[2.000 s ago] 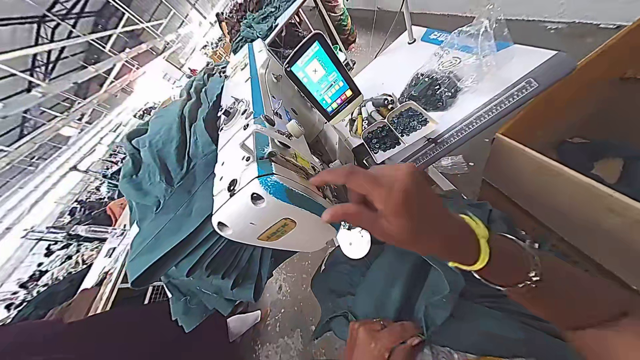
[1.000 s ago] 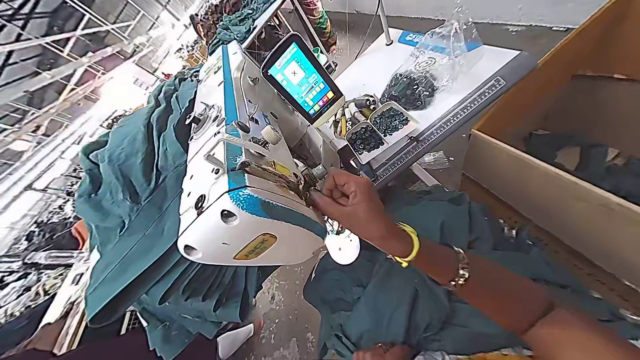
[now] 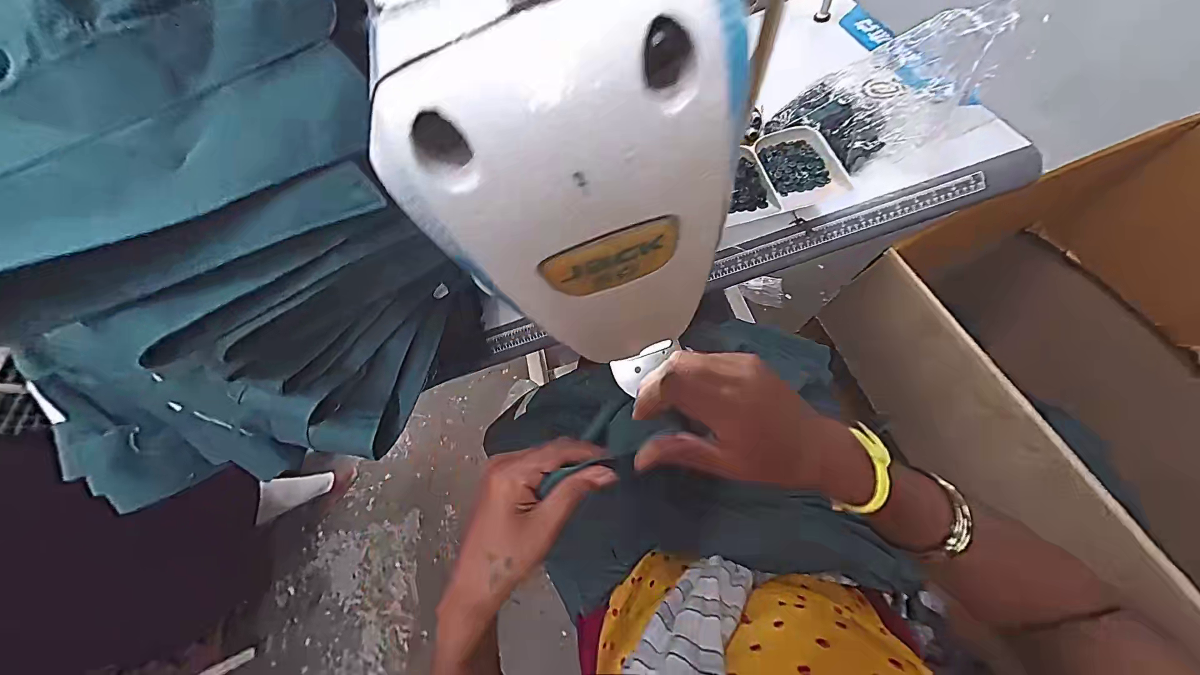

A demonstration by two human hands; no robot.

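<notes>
A white and blue Jack sewing machine head fills the upper middle of the view, its lower end just above my hands. Dark teal fabric lies below it and over my lap. My left hand pinches a folded edge of this fabric between thumb and fingers. Close to its right, my right hand, with a yellow band on the wrist, is beside the white guard at the machine's lower end. Its thumb and fingers are apart over the fabric; whether they touch cloth is unclear.
Stacked teal garment pieces hang at the left. Behind the machine, small trays of dark buttons and a clear plastic bag stand on the white table, which has a ruler edge. An open cardboard box with dark cloth stands at the right.
My right hand has come down from the side of the machine head to the fabric under it. My left hand, low in the earlier frames, now pinches the cloth. The view has moved much closer.
</notes>
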